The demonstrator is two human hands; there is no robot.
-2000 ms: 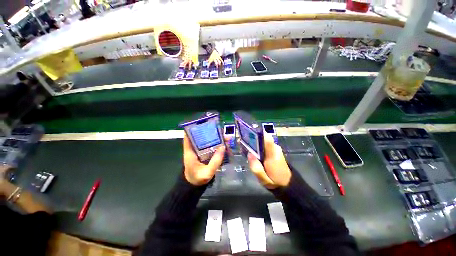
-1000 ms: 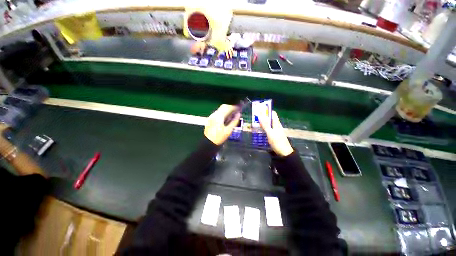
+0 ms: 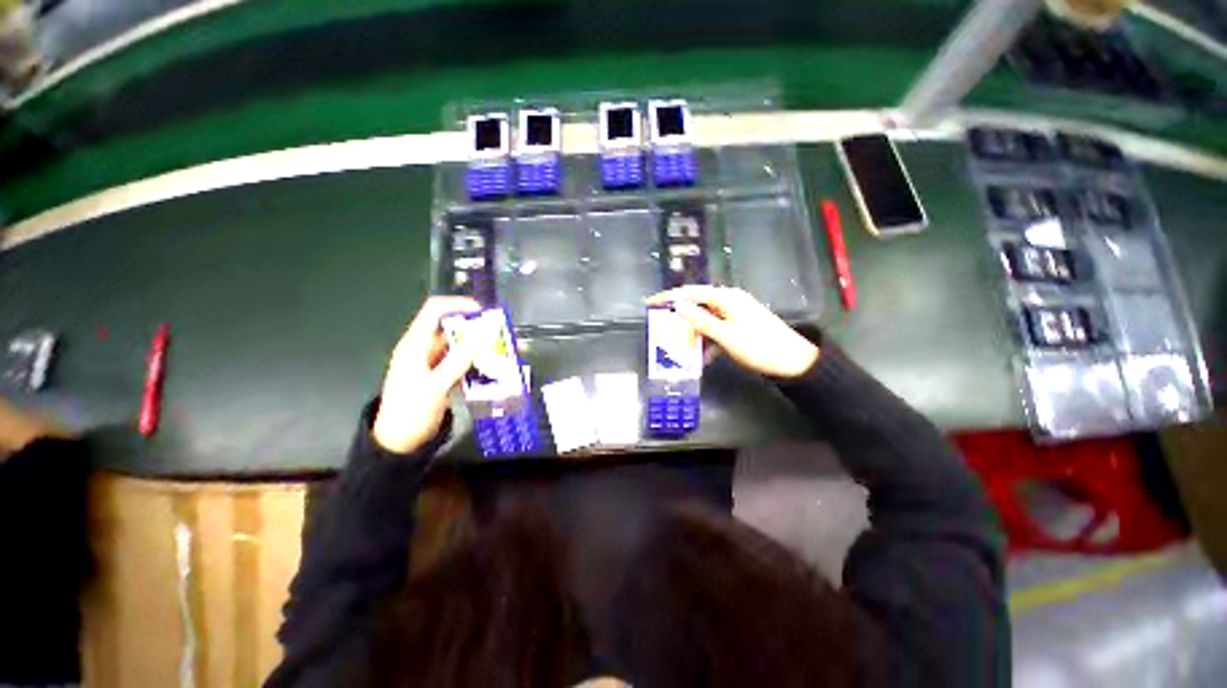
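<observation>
My left hand point(image 3: 420, 376) is at the top left of a blue keypad phone point(image 3: 506, 427) with a lit screen, tilted a little, fingers touching its upper end. My right hand point(image 3: 747, 332) touches the top of a second blue keypad phone point(image 3: 673, 410), also lit and upright in line with me. Both phones are at the bench's near edge. Two white paper slips point(image 3: 615, 407) lie between them. The clear blister tray point(image 3: 767, 269) stands beyond, with several dark-screened blue phones point(image 3: 538, 159) in its back row and two black phone backs point(image 3: 685, 245) in the front row.
A smartphone point(image 3: 881, 183) and a red marker point(image 3: 838, 254) lie right of the tray. Another filled tray point(image 3: 1125, 378) is further right. A second red marker point(image 3: 155, 379) and a black-and-silver part point(image 3: 31, 360) lie left. A cardboard box point(image 3: 202, 565) and red stool point(image 3: 1063, 504) are below the bench.
The view has tilted down. Both hands have come from over the tray's back edge to the bench's near edge, each at a lit phone. More dark-screened phones show in the tray's back row.
</observation>
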